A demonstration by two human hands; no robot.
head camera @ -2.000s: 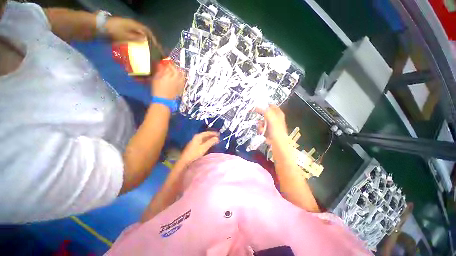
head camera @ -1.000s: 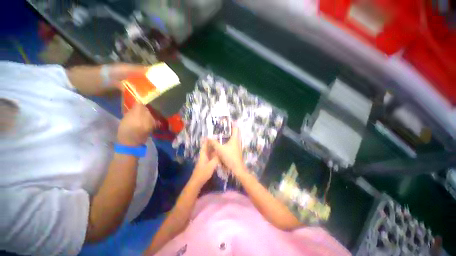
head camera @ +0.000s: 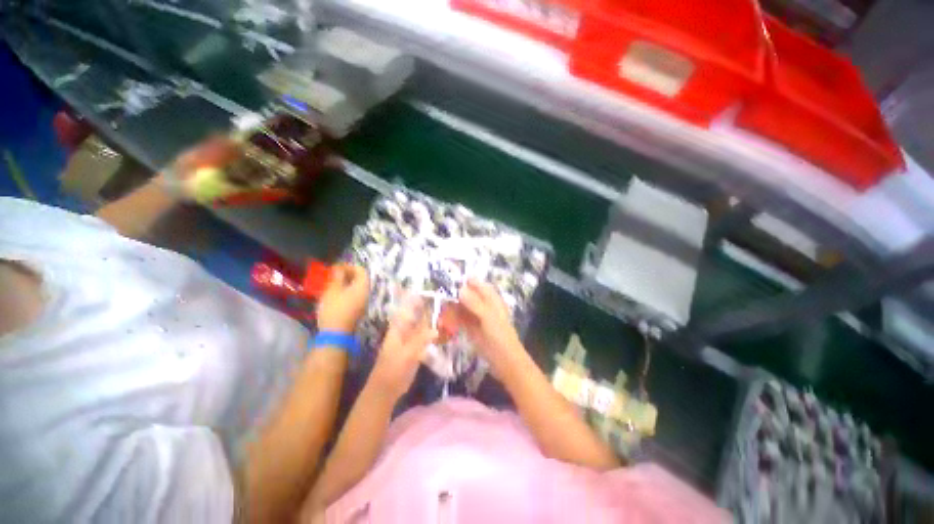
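A tray of units [head camera: 517,241] with rows of boards and white cables lies in front of me, blurred. My left hand [head camera: 410,325] and my right hand [head camera: 479,309] are close together over its near part. Between them they hold a circuit board assembly [head camera: 447,274] with a white cable hanging down towards me. The fingers are blurred and the board's edges blend into the tray behind it.
A cream test fixture [head camera: 604,399] and a grey bench tester [head camera: 651,251] stand right of the tray. A second tray [head camera: 804,461] is at the lower right. Red bins [head camera: 671,51] sit on the white shelf. A person [head camera: 113,368] stands at left, one hand near the tray corner.
My hands have come together over the tray and lifted a board with its cable. The view has shifted, showing the red bins. The neighbour's hands have moved apart, one towards the tray corner.
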